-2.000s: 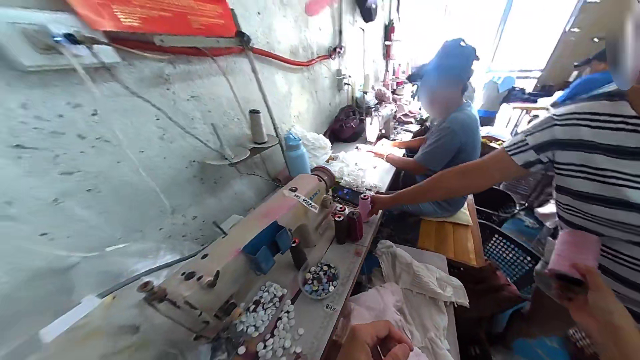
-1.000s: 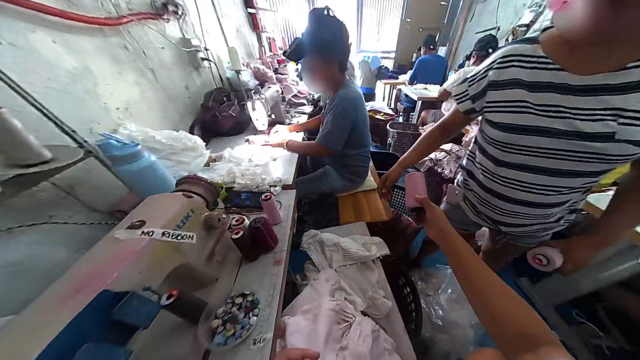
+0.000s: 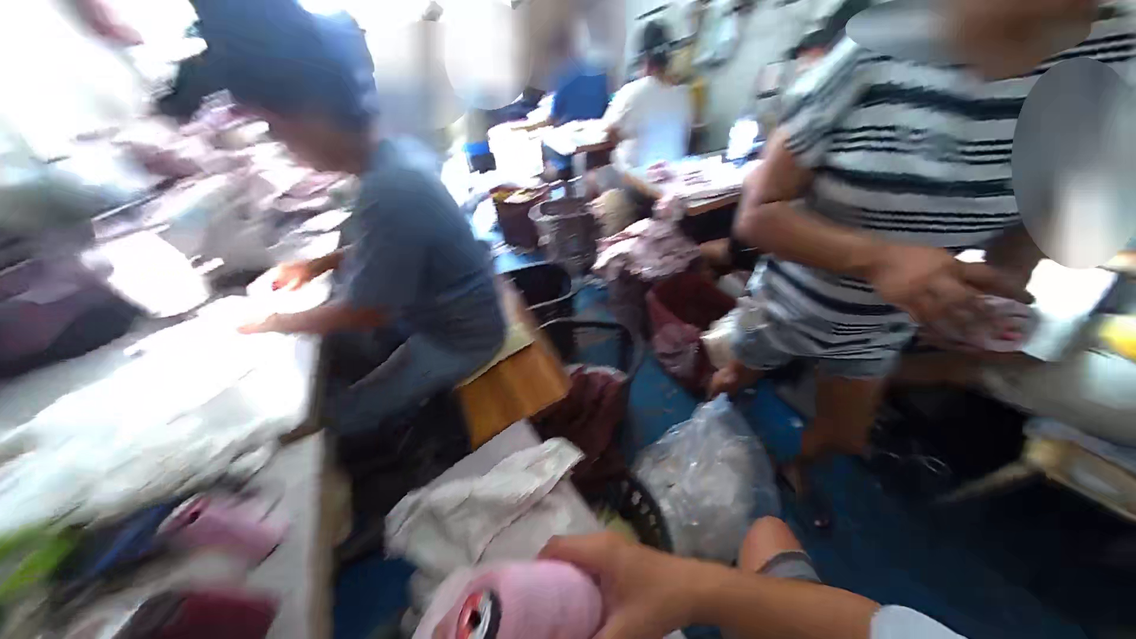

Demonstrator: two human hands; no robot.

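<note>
At the bottom centre, my right hand [image 3: 630, 581] is closed around a pink thread cone [image 3: 541, 603], whose end with a dark ring and red centre faces lower left. Beneath and behind it lies pale cloth [image 3: 484, 506]. My left hand is out of the picture. On the table at lower left, another pink thread cone [image 3: 226, 530] lies near a blurred dark red cone [image 3: 209, 612]. A person in a striped shirt, at the right, has both hands [image 3: 941, 284] together at a blurred pinkish thing.
A seated person in a grey-blue shirt [image 3: 417, 266] works at the white-covered table [image 3: 297, 497] at left. A wooden bench [image 3: 515, 395], a clear plastic bag [image 3: 710, 466], dark baskets [image 3: 590, 333] and cloth heaps stand on the blue floor. More people sit behind.
The view has swung right. The pink cone in my right hand has come down close to the bottom edge. The striped-shirt person's hands have come together. My left hand has left the view.
</note>
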